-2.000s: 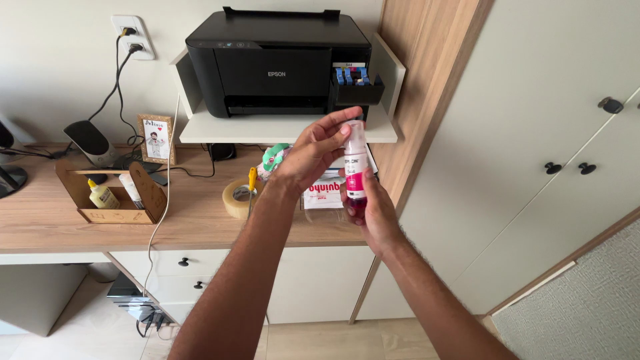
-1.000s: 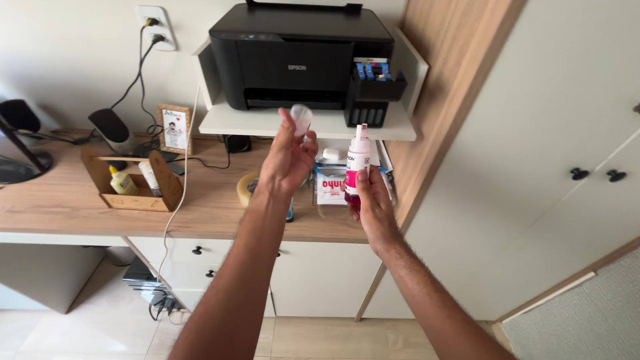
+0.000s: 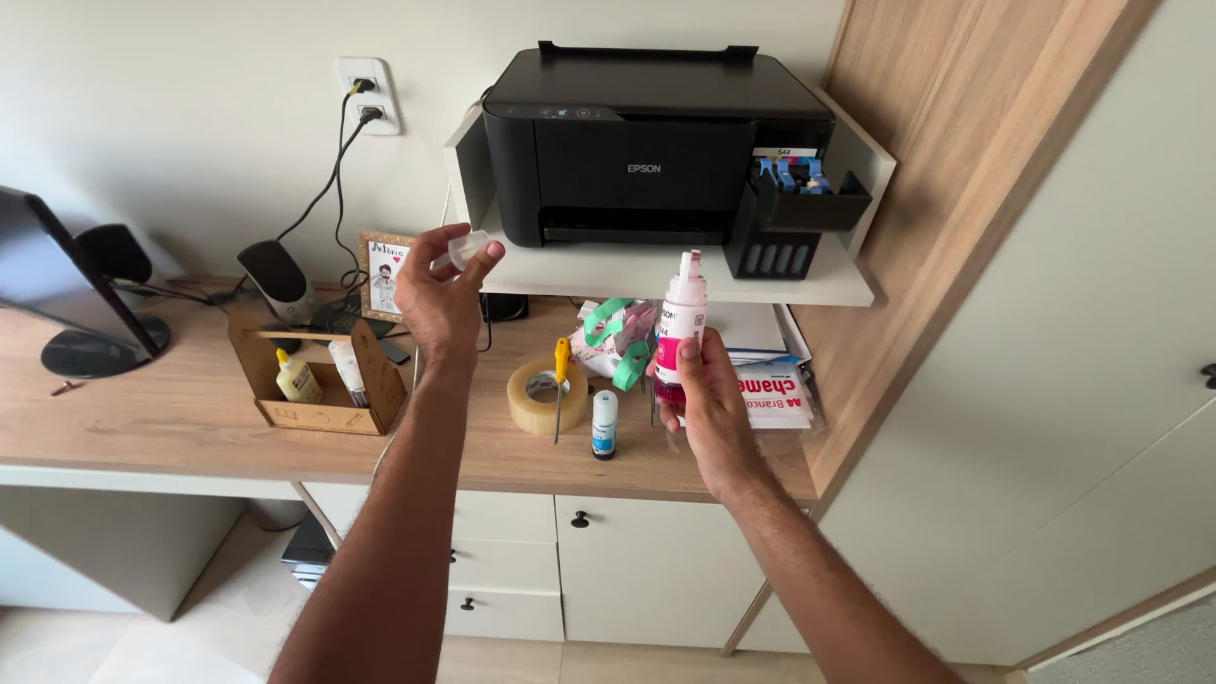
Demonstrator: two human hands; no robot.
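Note:
My left hand (image 3: 442, 294) pinches a translucent plastic cap (image 3: 468, 251) between thumb and fingers, left of the printer shelf's front edge. Upright in my right hand (image 3: 712, 408) is a magenta Epson ink bottle (image 3: 681, 328), its nozzle uncovered and dark ink low inside. The black Epson printer (image 3: 646, 152) stands behind and above both hands. At its right front, the ink tank unit (image 3: 779, 228) has its cover swung forward, and blue tank caps (image 3: 796, 177) show. A second ink bottle with a blue label (image 3: 604, 426) stands capped on the desk.
A roll of tape (image 3: 521, 408) lies on the desk with a yellow-handled screwdriver (image 3: 561, 366) across it. Nearby are green ribbon (image 3: 631, 366) and a paper pack (image 3: 774, 397). Left are a wooden caddy (image 3: 323, 418), a picture frame (image 3: 366, 275), a speaker (image 3: 275, 285) and a monitor (image 3: 57, 275).
Two seconds ago both hands were together at the bottle with its cap on. The cap has come off in my left hand, which has moved left, away from the bottle.

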